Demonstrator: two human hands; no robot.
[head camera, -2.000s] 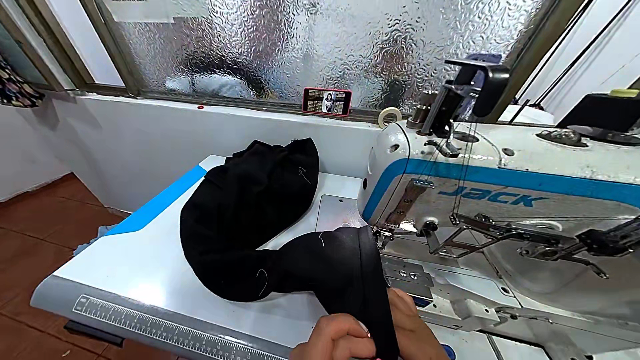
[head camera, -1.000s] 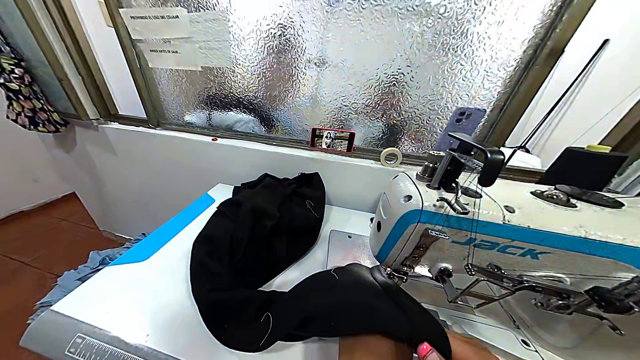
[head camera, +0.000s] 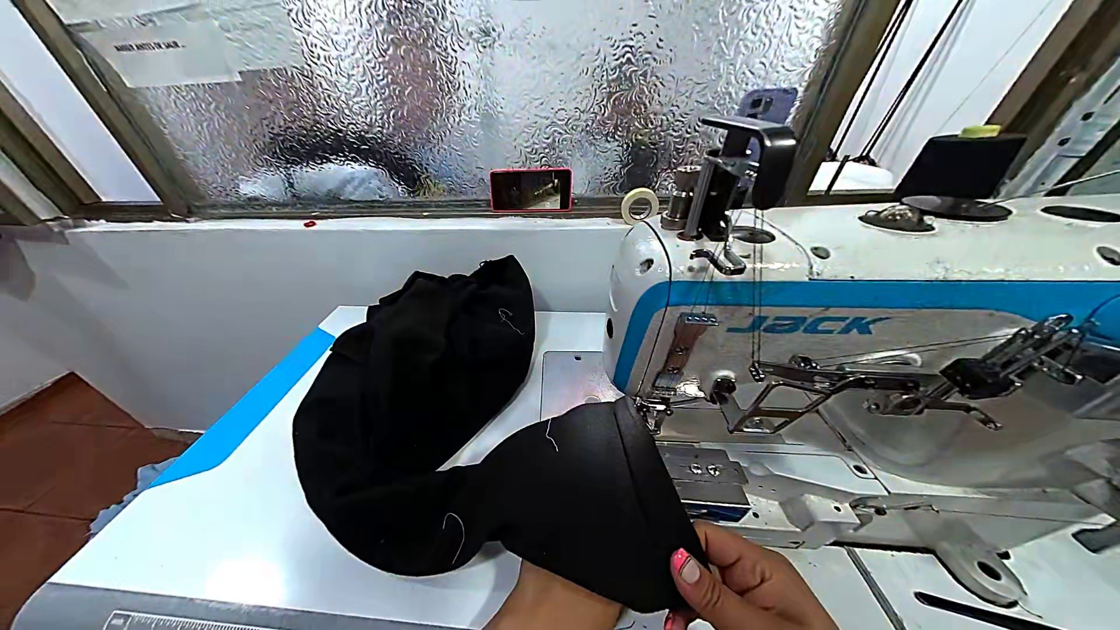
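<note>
A black fabric garment piece (head camera: 411, 394) lies curved over the white machine table, with loose white threads on it. Its hemmed end reaches the needle and presser foot area (head camera: 652, 411) of a white and blue Jack sewing machine (head camera: 840, 350). My right hand (head camera: 744, 582) pinches the near corner of that end between thumb and fingers. Below the cloth, my left hand (head camera: 560, 604) is partly covered; its fingers are hidden under the fabric, so their hold cannot be seen.
A printed ruler (head camera: 175, 621) runs along the table's front edge. On the window ledge stand a phone in a red case (head camera: 531, 190) and a roll of tape (head camera: 640, 206). Thread guides (head camera: 722, 192) rise from the machine head. Bluish cloth (head camera: 131, 499) shows beyond the table's left edge.
The hemmed end, bunched and lower a second ago, is now spread flatter beside the needle area. My right hand has come more fully into view, gripping its corner.
</note>
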